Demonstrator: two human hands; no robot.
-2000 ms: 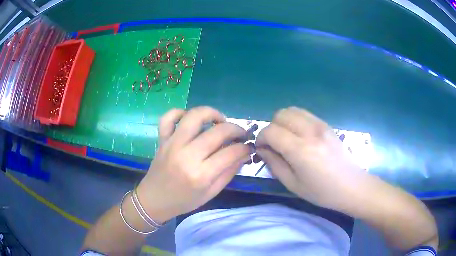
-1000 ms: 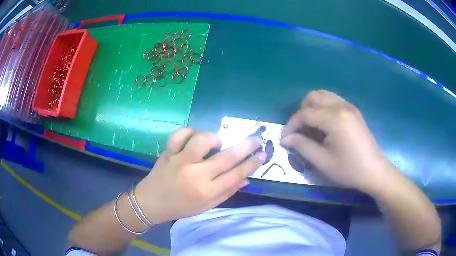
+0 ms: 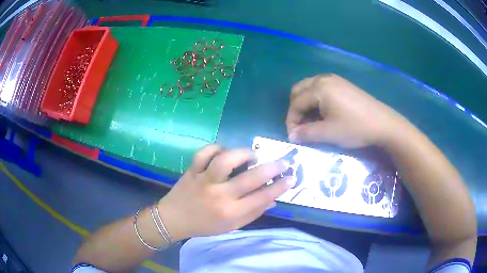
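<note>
The metal plate (image 3: 352, 184) lies flat near the front edge of the belt, bright with glare. Its three round seats show dark curved cutouts. My left hand (image 3: 229, 186) rests on the plate's left end, fingertips on the left seat and partly covering it; whether it holds a ring cannot be told. My right hand (image 3: 334, 112) is above the plate's back edge, fingers curled, thumb and fingertips pointing left; I cannot see whether anything is between them. Copper rings (image 3: 200, 66) lie in a loose pile on the green mat (image 3: 144, 106).
A red bin (image 3: 88, 90) of copper rings stands at the left on the mat's edge. Clear trays (image 3: 32, 58) are stacked left of it. Blue and red tape edges the dark green belt (image 3: 320, 58). The floor with a yellow line shows below left.
My right hand has moved off the plate to its back side, uncovering the middle and right seats. My left hand stays at the left seat. The view has shifted slightly.
</note>
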